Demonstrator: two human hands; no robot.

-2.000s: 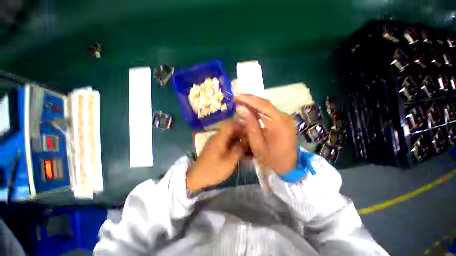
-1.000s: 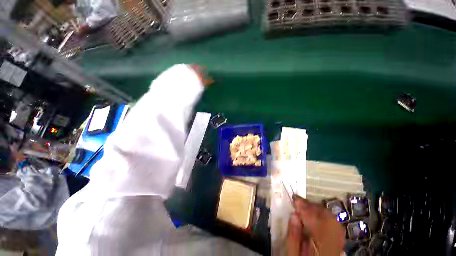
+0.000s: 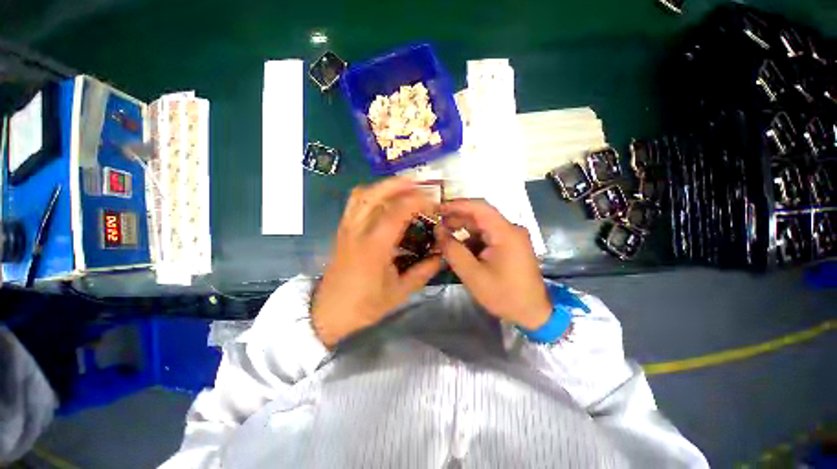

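Observation:
My left hand [image 3: 372, 261] holds a small dark watch case [image 3: 419, 236] with a shiny metal rim, just in front of my body. My right hand [image 3: 500, 270] is at the case's right side, thumb and fingers curled. A small pale item [image 3: 461, 234] shows between its fingers; whether it is a piece or part of a tool I cannot tell. The pad [image 3: 429, 190] behind the hands is mostly hidden. The blue bin [image 3: 356, 96] holds a heap of tan pieces [image 3: 402, 121]. The sticker sheet [image 3: 493, 137] lies right of the bin.
Two cases [image 3: 321, 158] lie left of the bin, beside a blank white strip [image 3: 284, 147]. Cream sheets [image 3: 564, 142] and several cases [image 3: 606, 201] lie right. Black trays of cases [image 3: 716, 197] stand far right. A blue-white box [image 3: 110, 224] and patterned strips [image 3: 182, 188] are at left.
The view has swung back down to the bench. My left hand, earlier stretched forward, is now at my front with a case. My right hand has left the sticker sheet and joined it.

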